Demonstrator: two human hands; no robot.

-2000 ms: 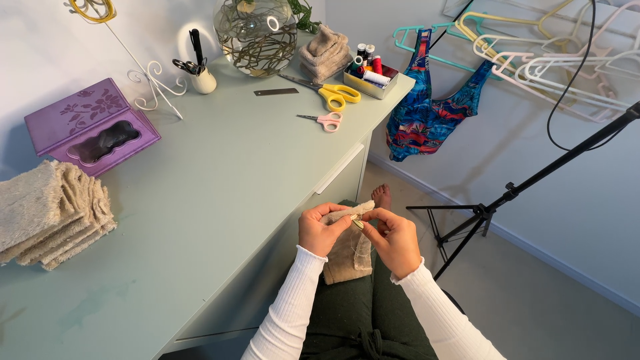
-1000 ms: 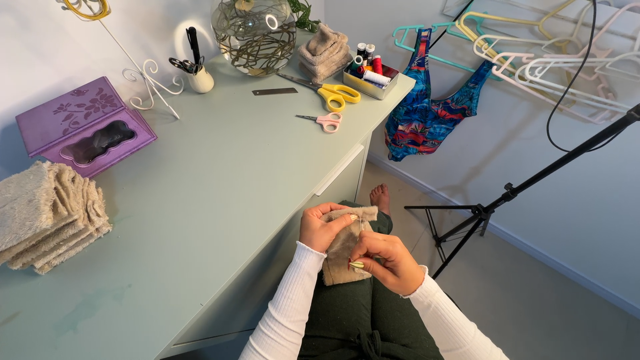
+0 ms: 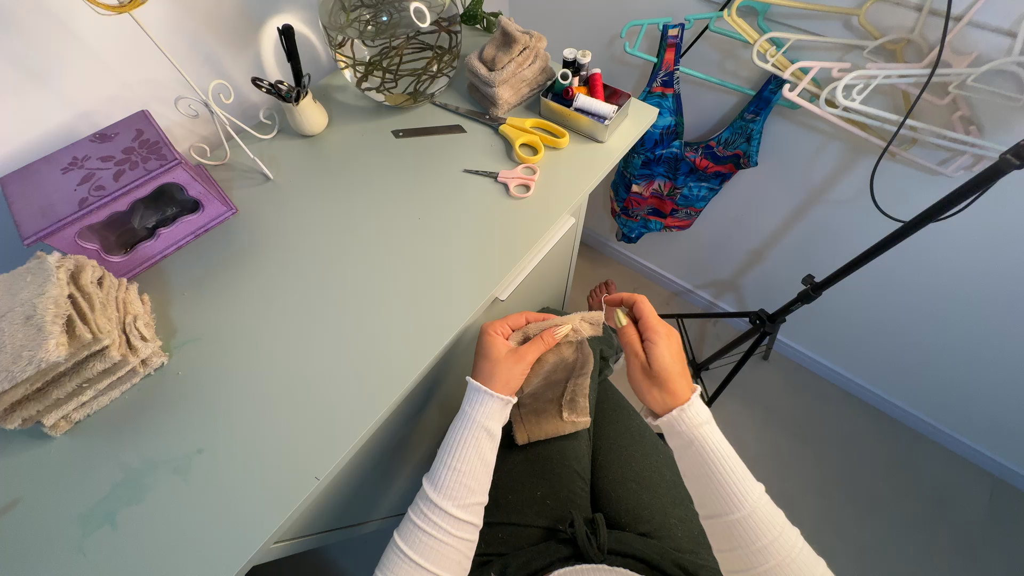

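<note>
My left hand (image 3: 512, 350) pinches the folded upper edge of a beige plush fabric piece (image 3: 552, 396), which hangs down over my lap. Close to the fabric's right end, my right hand (image 3: 646, 344) has thumb and forefinger together on a short stretch of light thread (image 3: 605, 306). A needle cannot be made out. Pink-handled scissors (image 3: 518, 181), yellow-handled scissors (image 3: 532, 138) and a dark flat metal strip (image 3: 430, 131) lie on the desk, beside a tin of thread spools (image 3: 588, 112).
Folded beige fabric (image 3: 72, 344) is stacked at the desk's left, near an open purple case (image 3: 144, 192). A glass bowl (image 3: 392, 48), pen pot (image 3: 307, 116) and smaller fabric stack (image 3: 510, 68) stand behind. A black tripod (image 3: 764, 320) and hangers (image 3: 896, 88) are at right.
My right hand was over the lower fabric a second ago and is now up at its right end. My left hand has kept its hold on the folded edge.
</note>
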